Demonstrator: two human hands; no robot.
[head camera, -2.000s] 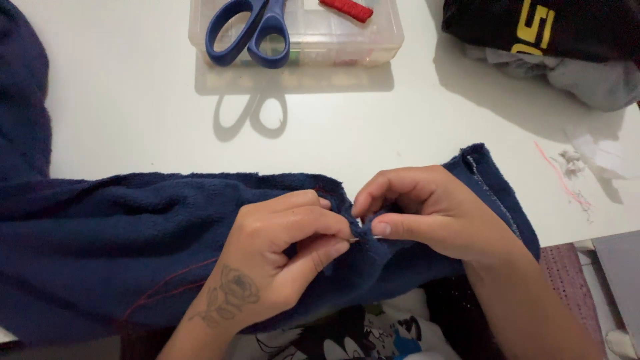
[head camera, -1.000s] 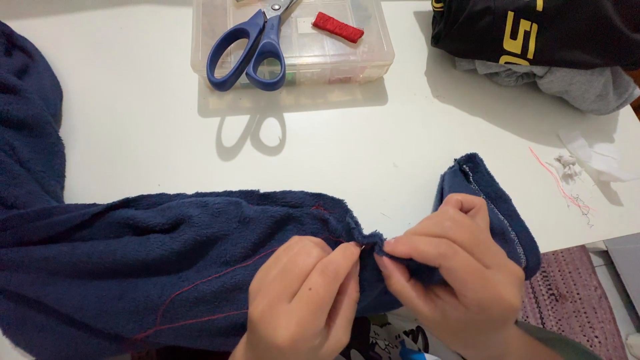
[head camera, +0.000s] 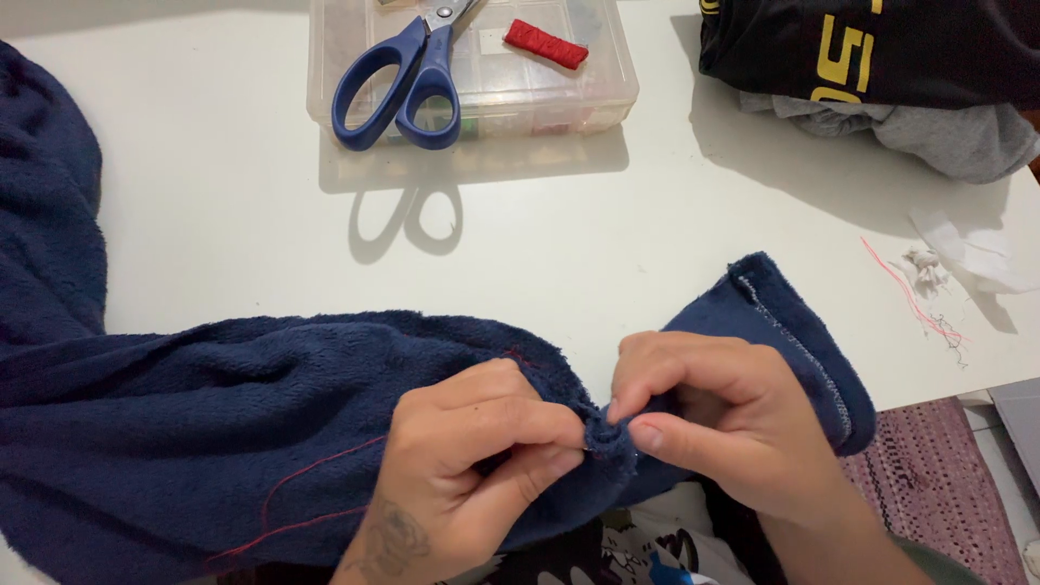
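Navy blue fleece fabric (head camera: 309, 382) lies across the near part of the table, and its hemmed end (head camera: 780, 349) sticks up at the right. My left hand (head camera: 479, 463) pinches a small fold of the fabric between thumb and forefinger; a bit of metal, perhaps a needle, glints at the fingertips. Just to its right, my right hand (head camera: 715, 414) holds the same fold with thumb and fingers. Red thread (head camera: 309, 467) trails over the fleece to the left of my left hand. A short row of red stitches (head camera: 517, 356) shows near the fabric's upper edge.
Blue-handled scissors (head camera: 398, 89) and a wound bundle of red thread (head camera: 545, 44) rest on a clear plastic compartment box (head camera: 569, 106). Black and grey clothes (head camera: 910, 65) are piled at the upper right. Thread scraps (head camera: 914, 301) and white scraps (head camera: 975, 252) lie at the right.
Both hands stay at the fold while their fingers shift; my left hand has turned so that its thumb and forefinger show again. The view has moved slightly.
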